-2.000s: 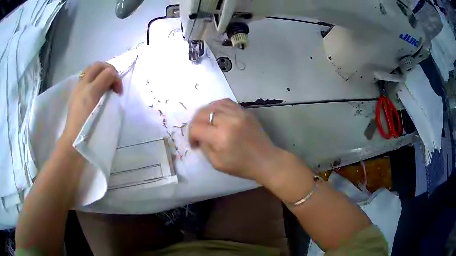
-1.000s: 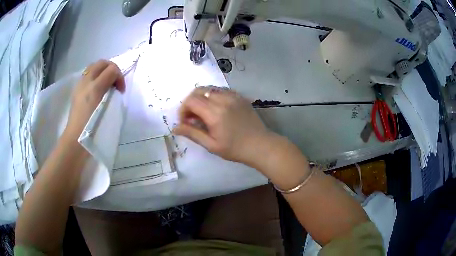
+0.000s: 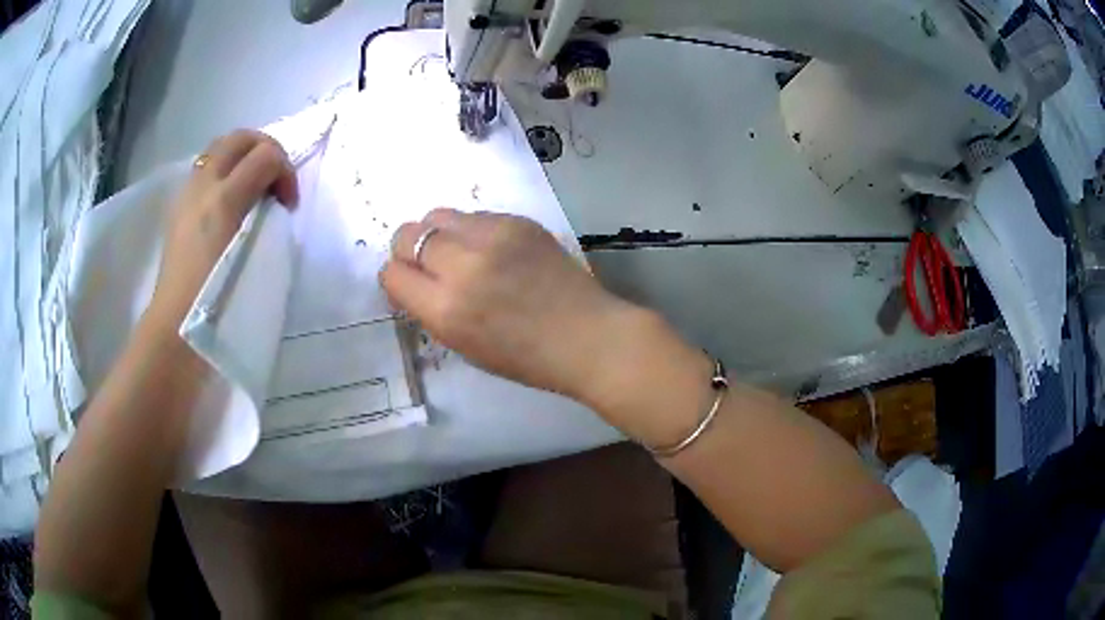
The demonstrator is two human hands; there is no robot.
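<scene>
A large white garment panel lies on the machine bed under the presser foot. My left hand pinches a folded edge of the panel and holds it raised at the left. My right hand is on or just over the middle of the panel, fingers bent and fingertips down; whether they hold anything is hidden. Small dark thread snippets are scattered around its fingers. A long narrow stitched rectangle shows on the panel's lower left.
The off-white sewing machine with a tension dial stands at the top. Red-handled scissors lie at the right. Stacked cut pieces are at the far left. White pieces hang at the right, with more at the lower right.
My right hand has moved left across the panel, and its fingertips now point down at the snippets. My left hand keeps its hold on the fold. The view has shifted slightly.
</scene>
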